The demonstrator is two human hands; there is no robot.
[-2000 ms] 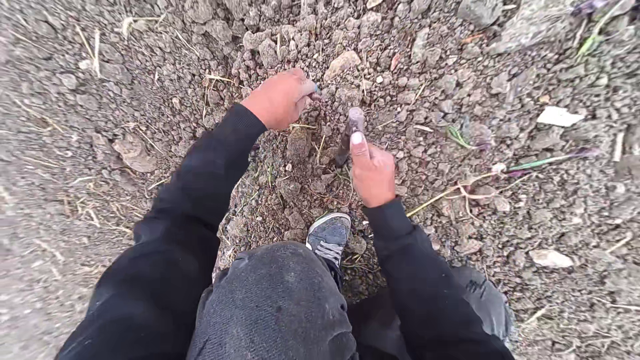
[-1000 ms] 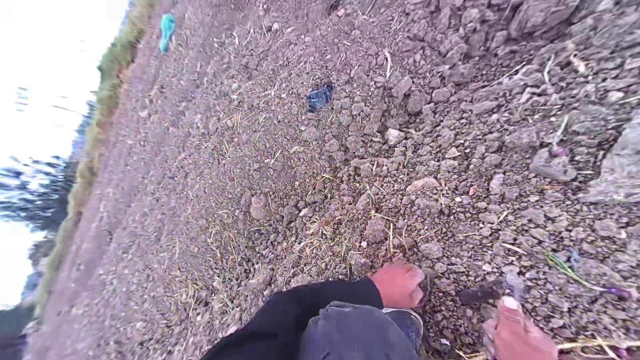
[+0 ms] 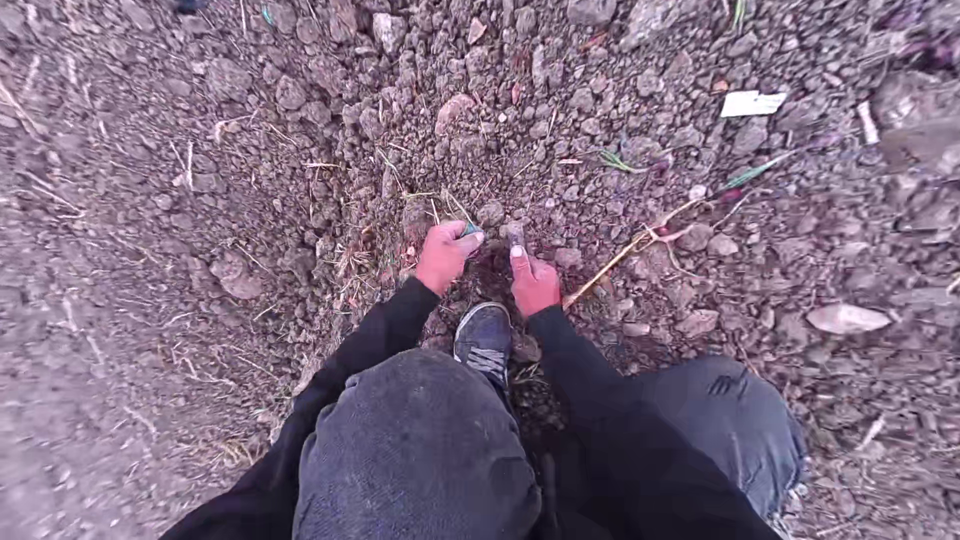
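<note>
My left hand (image 3: pixel 444 257) is low over the soil, its thumb and fingers pinched on a small green plant stem (image 3: pixel 471 229). Close to its right, my right hand (image 3: pixel 534 280) grips a short tool (image 3: pixel 516 234) caked in soil, the thumb laid along it; the tool's exact kind cannot be told. Dark loosened soil (image 3: pixel 491 271) lies between the two hands, just beyond the toe of my shoe. Fingertips of both hands are partly hidden.
My dark shoe (image 3: pixel 484 341) and bent knee (image 3: pixel 416 442) are below the hands. Around them lie clods, a dry branched stalk (image 3: pixel 622 268), a green sprig (image 3: pixel 621 161), a pale flat scrap (image 3: pixel 752 103) and a pale stone (image 3: pixel 847 319).
The view swung up across the field and is back down on the hands. Both hands remain low at the soil, the right still holding the tool.
</note>
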